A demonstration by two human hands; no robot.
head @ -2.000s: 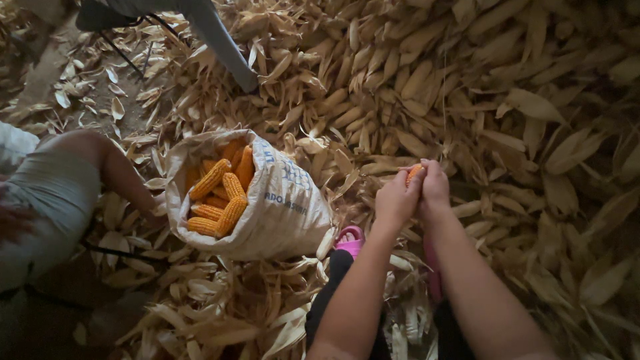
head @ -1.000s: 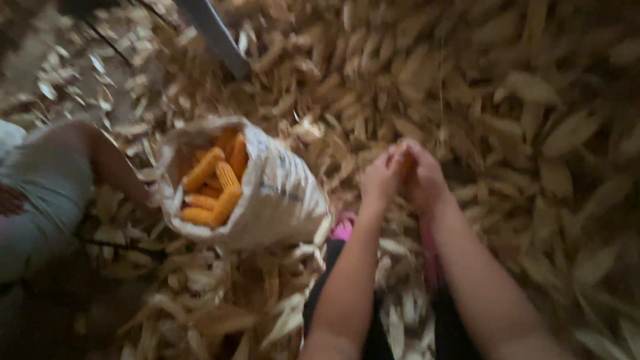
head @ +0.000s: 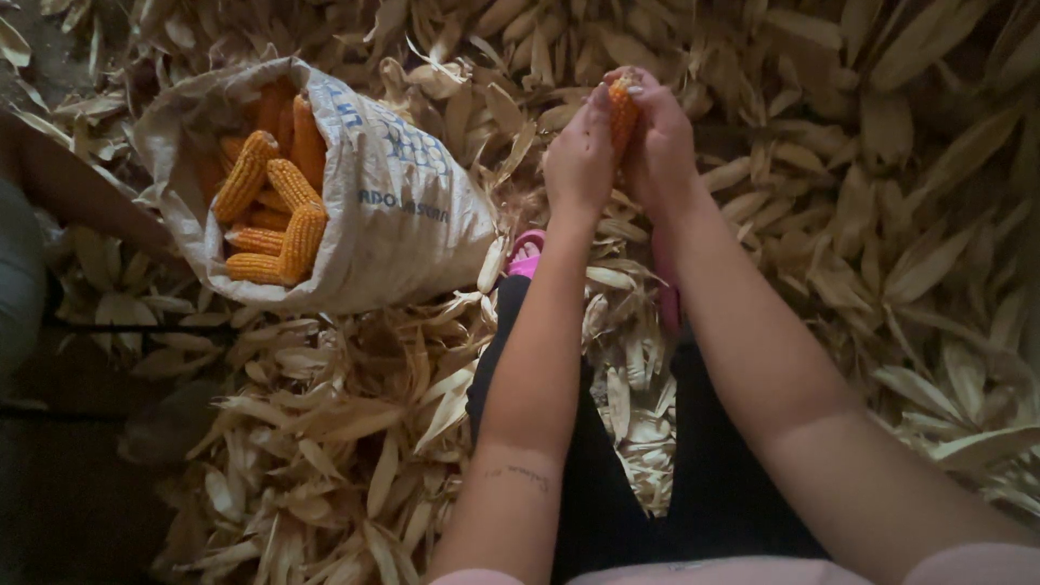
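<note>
Both of my hands are closed around one bare orange corn cob (head: 622, 118), held upright between them above the husks. My left hand (head: 578, 158) wraps its left side, and my right hand (head: 662, 142) wraps its right side; the cob's lower part is hidden between the palms. To the left stands a white woven sack (head: 406, 195) bearing blue print, its mouth open and facing up. Several husked orange corn cobs (head: 301, 244) fill the sack up to near its rim.
Dry corn husks (head: 325, 406) cover the ground all around. My feet in pink sandals (head: 526, 250) rest among them, just right of the sack. Another person's arm (head: 89, 191) reaches to the sack's left side, and that person's clothed leg (head: 18, 276) shows at the left edge.
More of the orange cob shows between my hands than a second ago. The view has shifted, and the chair leg at the top is out of sight.
</note>
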